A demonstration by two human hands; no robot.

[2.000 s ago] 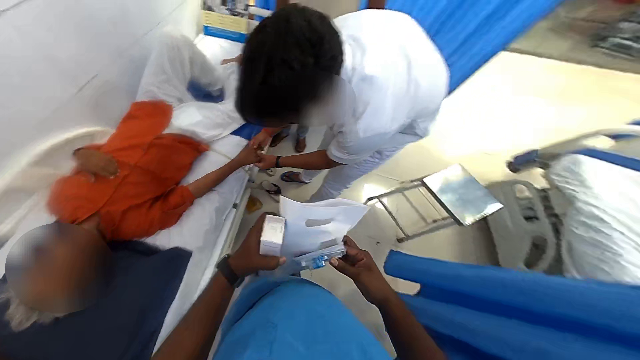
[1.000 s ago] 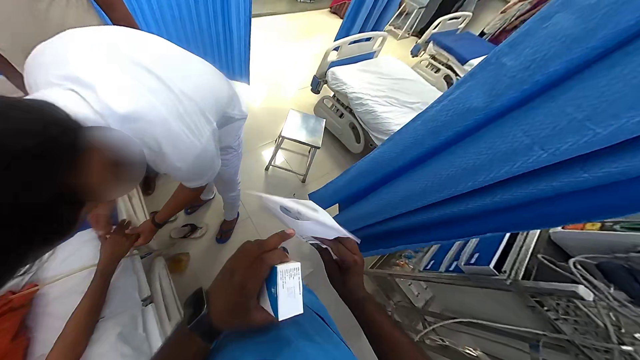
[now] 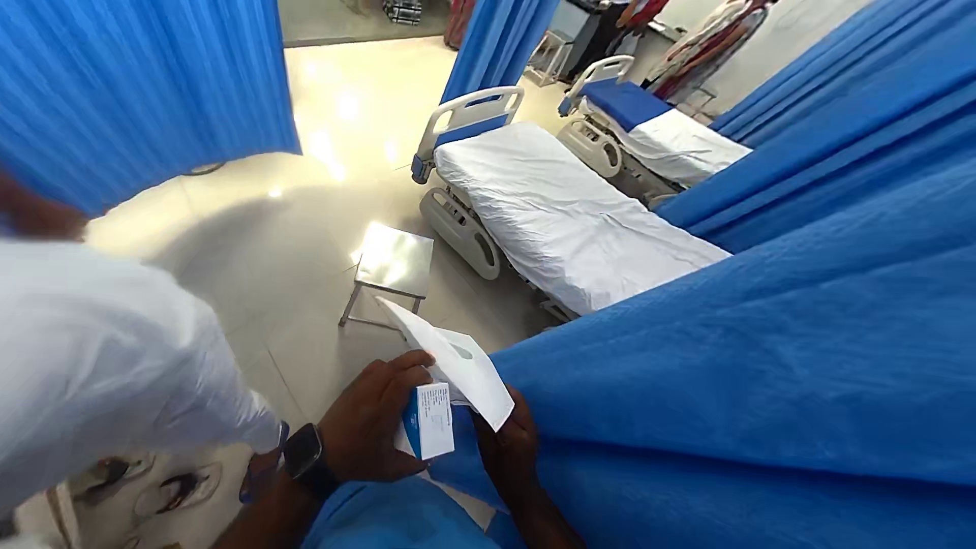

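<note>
My left hand, with a black smartwatch on its wrist, holds a small white and blue carton that bears small print. Its fingertips meet the near edge of a folded white paper. My right hand grips that paper from its lower right side, and the paper hides part of its fingers. The paper stands tilted just above the carton. Whether something else lies behind the paper, I cannot tell.
A metal stool stands ahead. Beyond it is a hospital bed with a white sheet, and another bed behind. A blue curtain hangs close on my right. A person in white is close at left.
The view has swung far to the right, away from the person lying in orange. The carton and paper remain in my hands.
</note>
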